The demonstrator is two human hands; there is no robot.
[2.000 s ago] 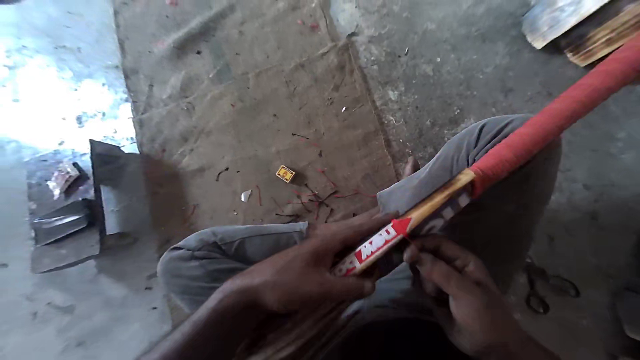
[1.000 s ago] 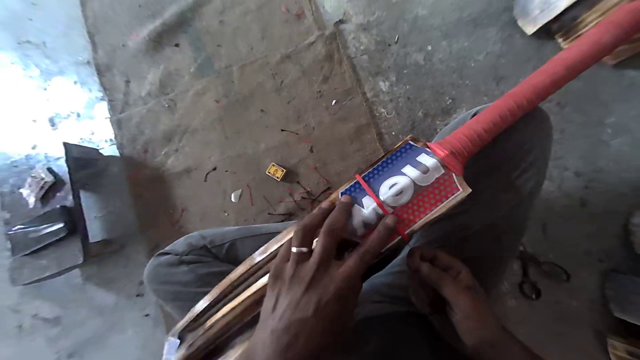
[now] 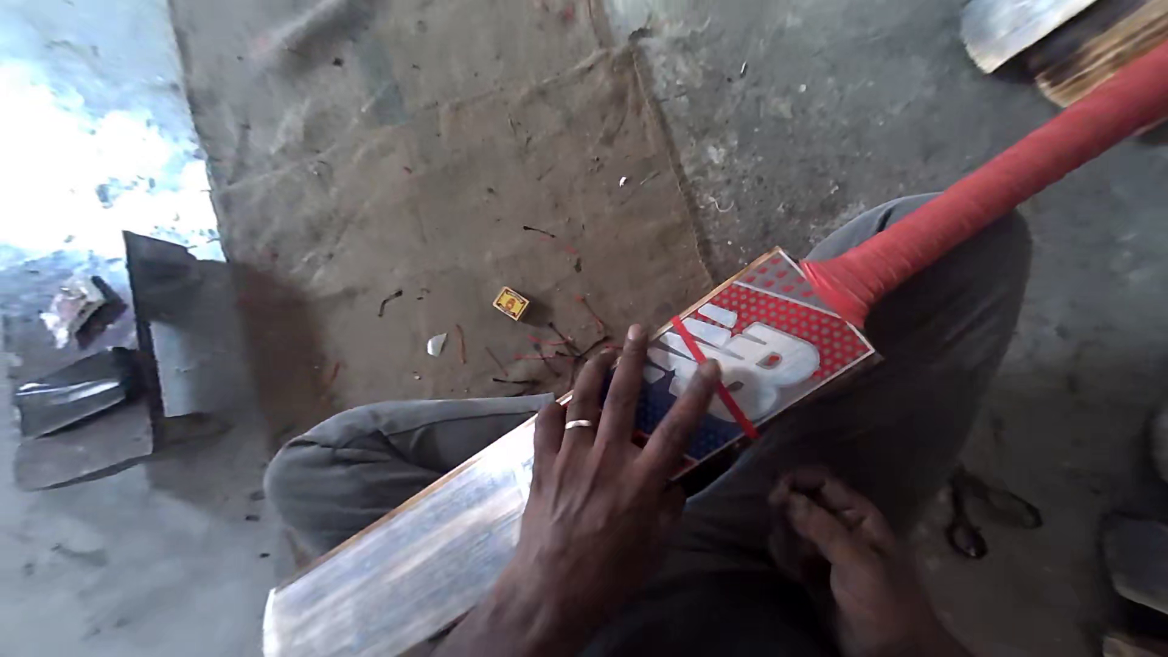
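Note:
A wooden cricket bat (image 3: 429, 520) lies slantwise across my lap, its pale flat side up. Its red wrapped handle (image 3: 995, 173) points to the upper right. My left hand (image 3: 611, 465), with a ring on one finger, rests spread on the bat, fingertips on the red and blue sticker (image 3: 766, 347). A thin red band (image 3: 716, 379) crosses the sticker, touching or very near my index finger. Below the bat, at the right, my right hand (image 3: 844, 538) has curled fingers and is apart from the bat; whether something small is between its fingertips I cannot tell.
A yellow matchbox (image 3: 511, 303) and a white scrap (image 3: 436, 345) lie on the brown cloth sheet (image 3: 438, 192) among thread bits. Dark sheets (image 3: 146, 328) stand at the left. Scissors (image 3: 967, 529) lie right of my knee. More bat blades (image 3: 1022, 32) lie at the upper right.
The bat has been turned about its length: first its edge showed, then its ridged sticker side, now its flat side. My left hand has shifted on it; my right hand has come away from the bat.

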